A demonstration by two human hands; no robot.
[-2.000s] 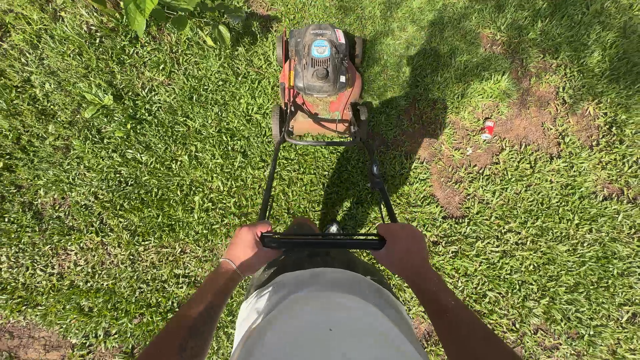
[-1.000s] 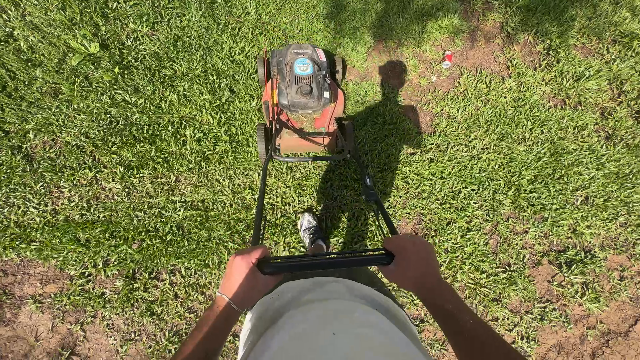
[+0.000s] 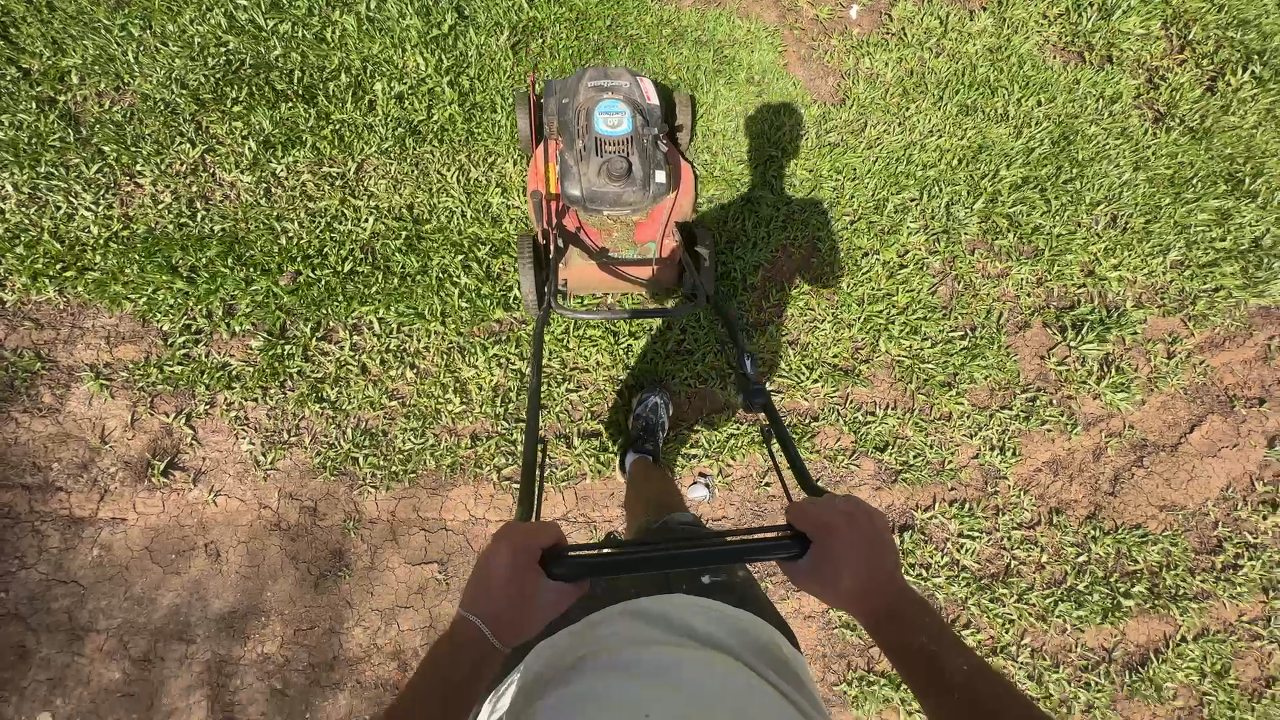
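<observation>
A red walk-behind lawn mower (image 3: 610,180) with a black engine cover stands on the grass ahead of me, its wheels at the deck's corners. Its black tubular handle runs back to a crossbar (image 3: 675,552) in front of my waist. My left hand (image 3: 522,583) is closed around the left end of that bar, a thin bracelet on its wrist. Around the right end my right hand (image 3: 845,552) is closed. A cable hangs beside the handle's right tube. Grass clippings lie on the rear of the deck.
Green grass (image 3: 300,200) surrounds the mower. Bare cracked soil (image 3: 200,580) lies at the lower left, with more soil patches (image 3: 1180,430) at the right. My shoe (image 3: 649,425) is between the handle tubes, near a small whitish object (image 3: 700,488) on the soil.
The view has shifted backward over the ground, bringing more bare soil into sight. The mower has moved back with me, away from the red litter seen earlier. Both hands have stayed on the bar.
</observation>
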